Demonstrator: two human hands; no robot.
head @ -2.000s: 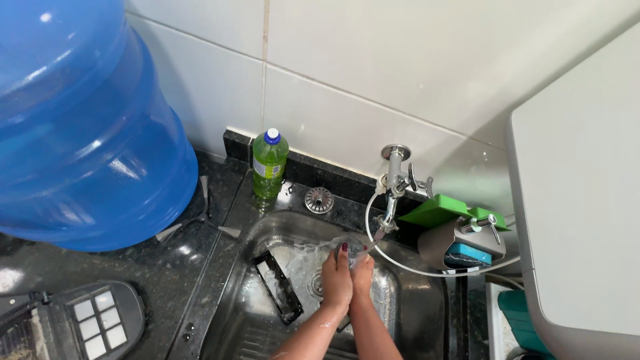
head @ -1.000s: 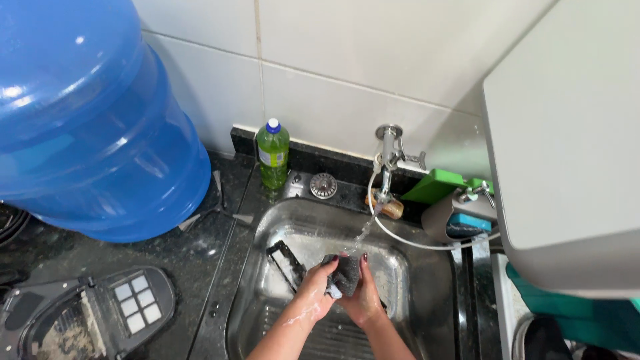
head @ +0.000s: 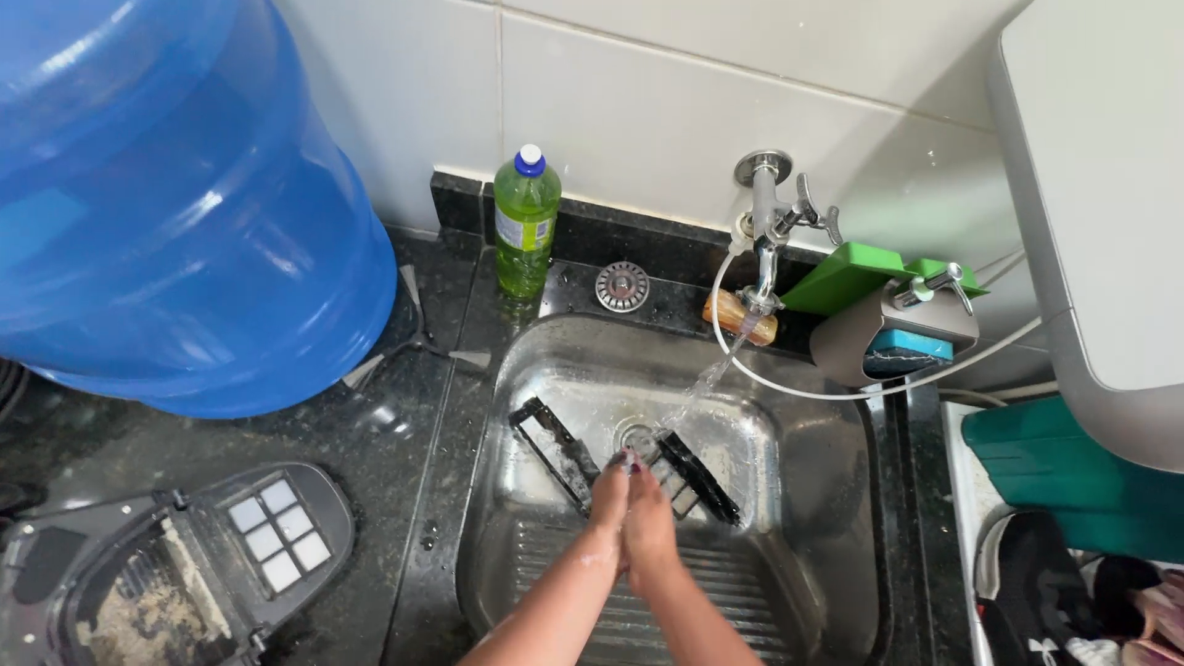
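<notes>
My left hand (head: 610, 495) and my right hand (head: 649, 518) press together over the stainless steel sink (head: 823, 518), palms facing. Whether something small lies between them is hidden. A black plastic frame (head: 555, 449) rests in the basin left of my hands. Just right of them, another black part with a grid (head: 698, 476) lies tilted near the drain. Water runs from the chrome faucet (head: 766, 268) into the basin behind my hands.
A blue water jug (head: 194, 213), a dusty dark plastic housing (head: 176, 573) and a three-armed brush (head: 421, 338) lie left. Behind stand a green liquid bottle (head: 525, 227), a sink strainer (head: 622, 287) and a soap bar (head: 740, 317). A holder with a blue sponge (head: 911, 350) sits right.
The dark piece that my hands held one second ago is no longer seen in them. A black part with a grid now lies in the sink to their right. My hands have come together.
</notes>
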